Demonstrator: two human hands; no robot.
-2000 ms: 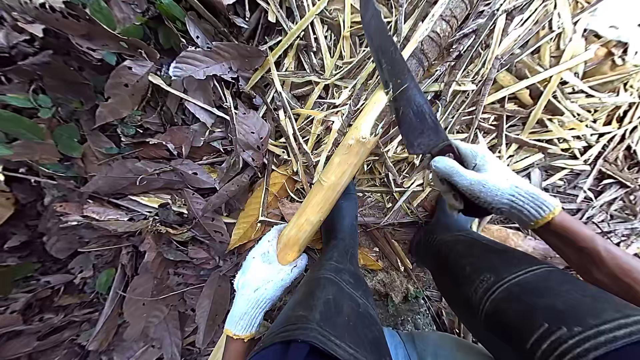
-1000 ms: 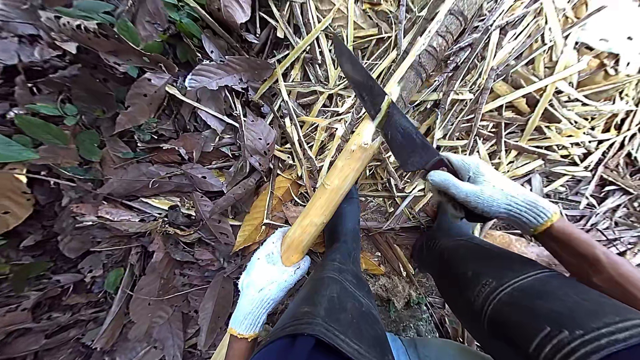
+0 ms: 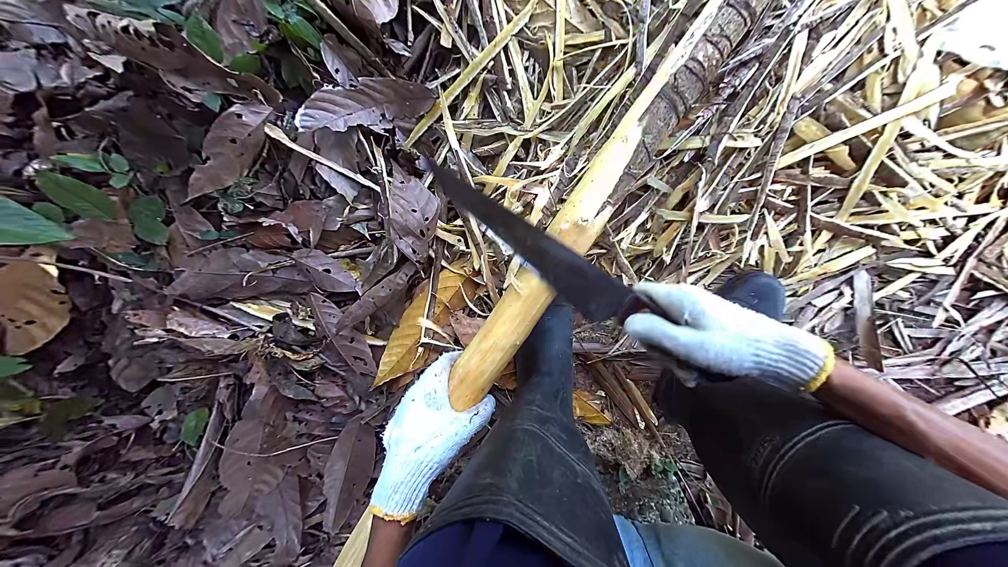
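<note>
My left hand (image 3: pixel 429 433), in a white knit glove with a yellow cuff edge, grips the near end of a peeled yellow wooden pole (image 3: pixel 504 335). The pole slants up and away to the right. My right hand (image 3: pixel 728 335), gloved alike, is closed round the handle of a machete (image 3: pixel 579 276). Its dark blade lies across the pole, with the tip pointing to the upper left. Whether the edge touches the wood is hard to tell.
My black rubber boots (image 3: pixel 551 441) stand on both sides below the pole. Pale wood shavings (image 3: pixel 827 197) cover the ground at the upper right, around a ringed log (image 3: pixel 701 75). Dry brown leaves (image 3: pixel 244 276) and small green plants (image 3: pixel 79 197) spread over the left.
The machete has moved down along the pole toward my left hand, and its blade now crosses the pole at a flatter slant. My left hand keeps its grip on the near end.
</note>
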